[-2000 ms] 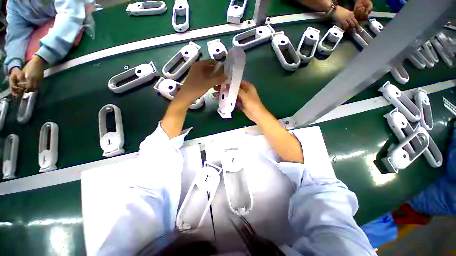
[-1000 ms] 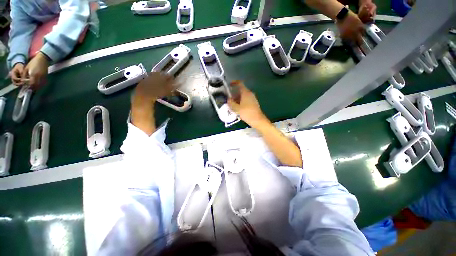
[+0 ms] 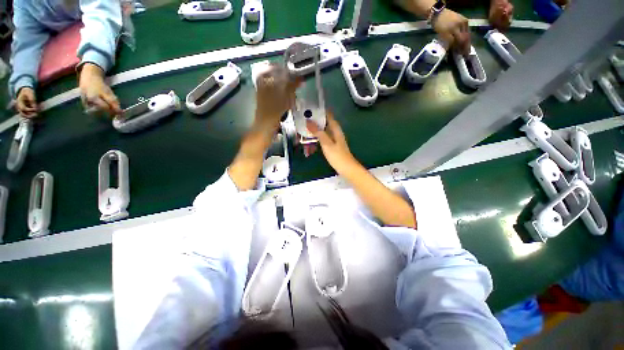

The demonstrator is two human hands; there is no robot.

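A white oval-loop lamp unit (image 3: 310, 109) is held up over the belt, its wide base end towards me with a dark round dot on it. My right hand (image 3: 330, 137) grips the base end. My left hand (image 3: 277, 96) is blurred beside the loop's left side; whether it grips the unit is hard to tell. Another unit (image 3: 276, 169) lies on the belt just below my left hand, partly hidden. Two more units, one at left (image 3: 274, 271) and one at right (image 3: 326, 253), lie on the white board before me, with a thin dark line between them.
Several units lie on the green belt (image 3: 171, 160). A slanting grey post (image 3: 472, 102) stands at right, beyond my right hand. A loose pile of units (image 3: 562, 212) lies at far right. Another person's hand (image 3: 100, 92) touches a unit at left; another hand (image 3: 451, 29) reaches a unit at upper right.
One second ago a unit lay on the belt under my right hand; now a unit is raised in it. My left hand has moved right towards it. Belt units have shifted left.
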